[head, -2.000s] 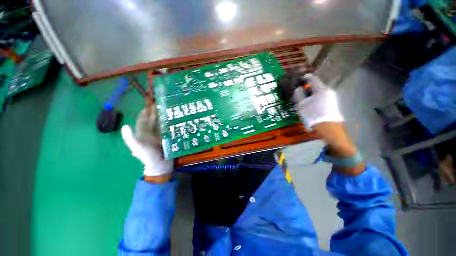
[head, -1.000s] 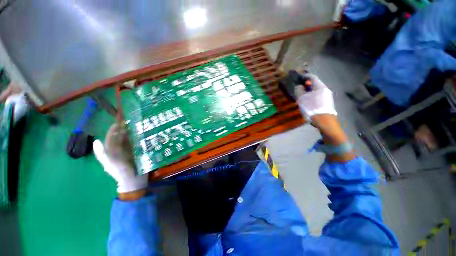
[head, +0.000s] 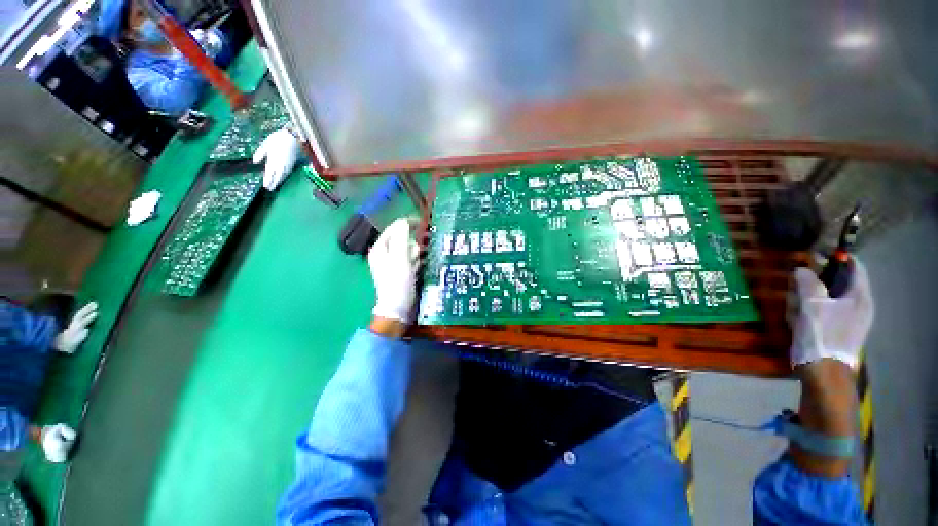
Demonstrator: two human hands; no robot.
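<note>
The green printed circuit board [head: 576, 247] lies solder side up on the orange-brown slotted grate [head: 607, 339], under the clear hood. My left hand [head: 396, 272], in a white glove, grips the board's left edge; whether it also holds the grate is hard to tell. My right hand [head: 833, 313], gloved in white, is shut on the flush cutters [head: 842, 253] at the grate's right end. The cutters' jaws point up and away from the board. A strap is on my right wrist.
The hood [head: 617, 82] spans the top. A blue tool with a black block [head: 360, 231] lies left of the grate; another black block [head: 789, 217] is at its right. More boards [head: 211, 231] lie on the line at left. A person [head: 165, 72] and others' gloved hands [head: 276, 156] are there.
The view has swung left, bringing the line, boards and people into sight. My right hand with the cutters is further from the board. My left hand stays at its left edge.
</note>
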